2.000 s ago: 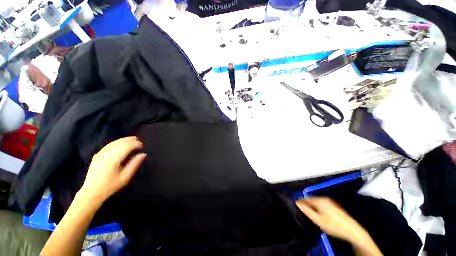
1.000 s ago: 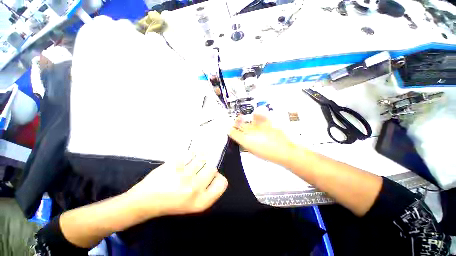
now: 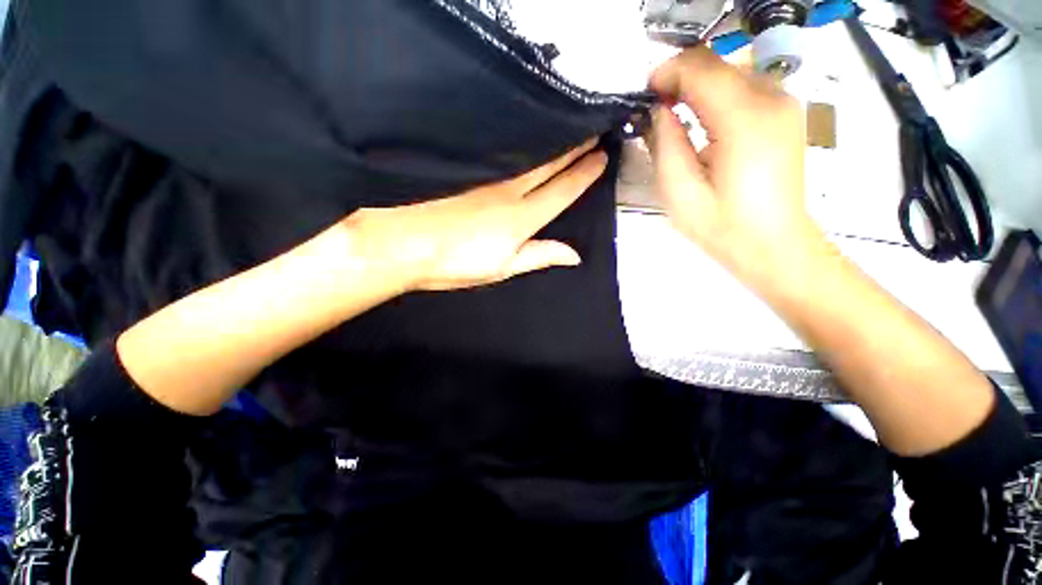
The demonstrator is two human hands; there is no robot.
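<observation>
A large black garment piece (image 3: 480,354) covers the left and middle of the table and hangs over its front edge. Its seam edge (image 3: 537,71), with pale stitching, runs from upper left towards the needle area. My left hand (image 3: 480,234) lies nearly flat on the black cloth, fingers reaching under the fold near the seam, thumb apart. My right hand (image 3: 737,143) pinches the end of the seam edge between thumb and finger, beside the needle plate (image 3: 640,177). The presser foot and needle are hidden or too blurred to tell.
Black scissors (image 3: 943,189) lie right of my right hand. A dark flat rectangle, perhaps a phone (image 3: 1015,291), is at the right edge. A measuring tape (image 3: 743,371) runs along the table's front edge. Part of the sewing machine (image 3: 686,17) shows at the top. Blue plastic (image 3: 682,537) shows below the table.
The view has moved closer to the needle area. The white panel no longer shows; black cloth is folded over there. My left hand has flattened on the cloth; my right hand now pinches the seam end.
</observation>
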